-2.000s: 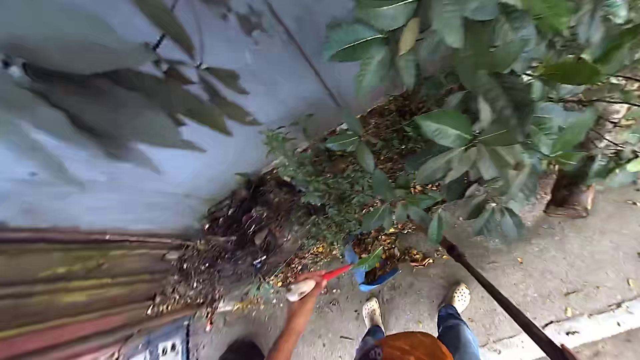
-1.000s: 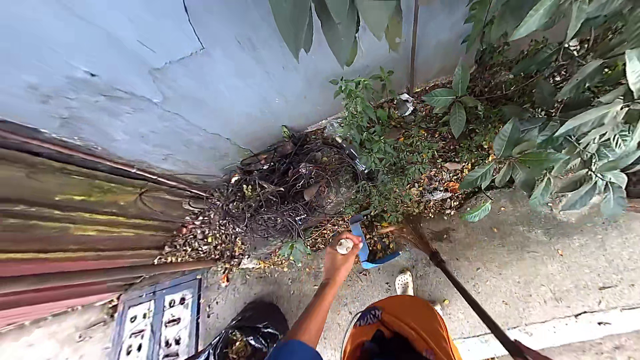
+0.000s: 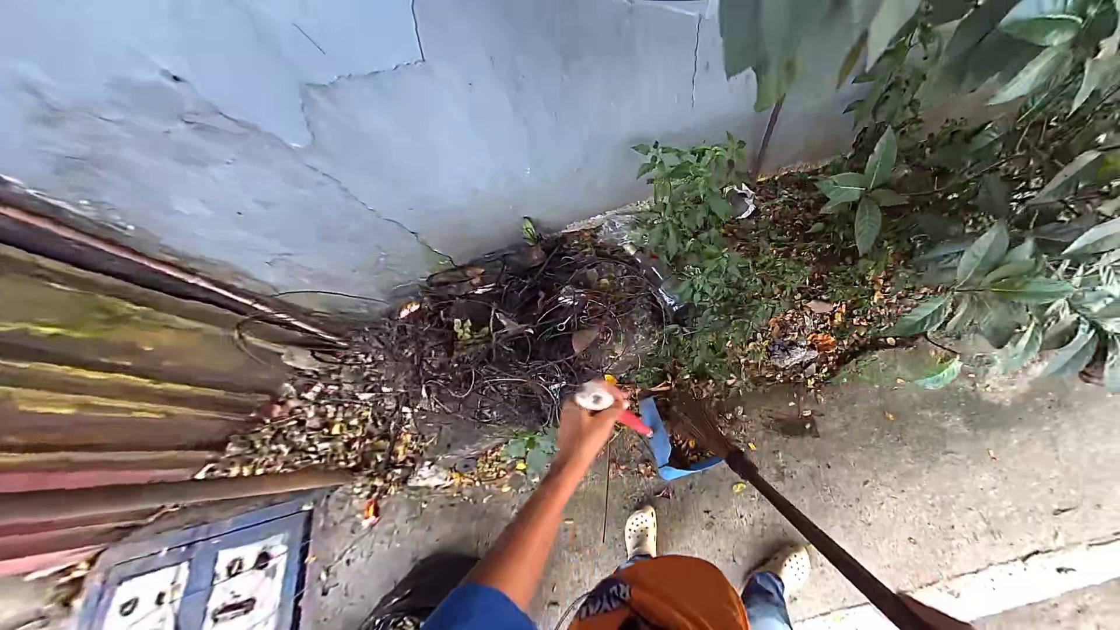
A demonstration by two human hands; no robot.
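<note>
My left hand (image 3: 592, 416) is closed around the handle of a long-handled dustpan, whose pale round end and red section show. Its blue pan (image 3: 667, 446) rests on the concrete just right of the hand, with dry leaves in it. The bristles of a broom (image 3: 700, 424) touch the pan's right side. The broom's dark stick slants down to the lower right, where my right hand (image 3: 932, 612) is partly visible around it at the frame's edge. Beyond my left hand lies a heap of dark twigs and dry stems (image 3: 525, 332) against the wall.
A cracked grey-blue wall (image 3: 490, 131) runs behind the heap. Green plants (image 3: 700, 236) and leafy branches (image 3: 1006, 280) stand right. A black plastic bag (image 3: 420, 591) is beside my left arm. Corrugated sheeting (image 3: 105, 376) and a blue-framed panel (image 3: 201, 569) are left.
The view has swung toward the wall and heap. The broom's bristles, apart from the pan's leaf-filled inside one second ago, now reach over its right side.
</note>
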